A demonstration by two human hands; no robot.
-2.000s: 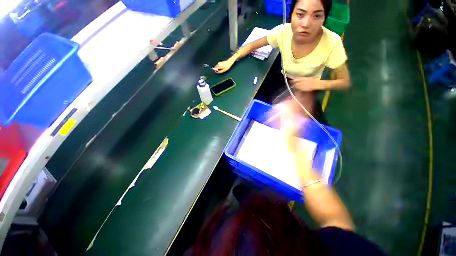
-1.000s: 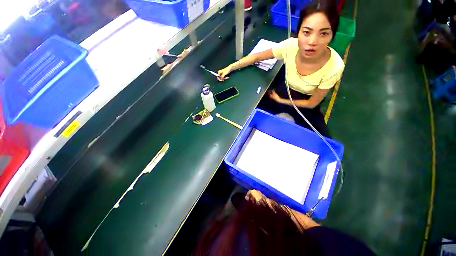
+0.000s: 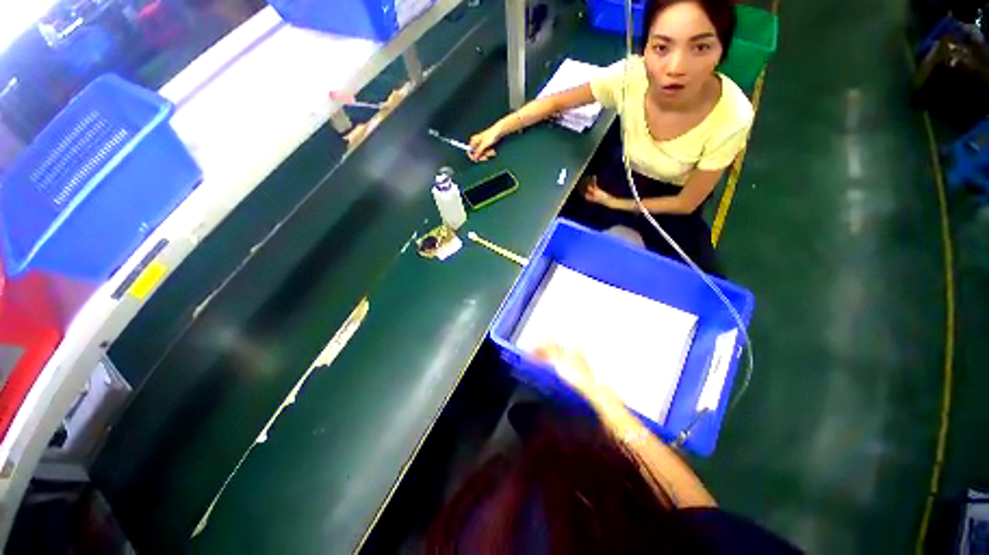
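A blue solid bin (image 3: pixel 729 298) stands beside the bench edge, with a white flat liner (image 3: pixel 613 331) on its bottom and a pale strip at its right side. My right hand (image 3: pixel 569 369) is blurred at the bin's near left rim, its forearm coming from the lower right. Whether it grips the rim or anything else cannot be told. My left hand is not in view. Dark reddish hair covers the bottom middle.
A green bench (image 3: pixel 325 412) bears a white bottle (image 3: pixel 448 202), a phone (image 3: pixel 490 190), a thin pale stick (image 3: pixel 499 249) and papers (image 3: pixel 573 92). A seated coworker (image 3: pixel 678 141) holds a thin tool. A whitish line (image 3: pixel 678 252) hangs across the bin. Baskets sit on the left shelf.
My right hand was blurred over the bin's far part, then came back below its near rim. Now it has moved up onto the near left rim area.
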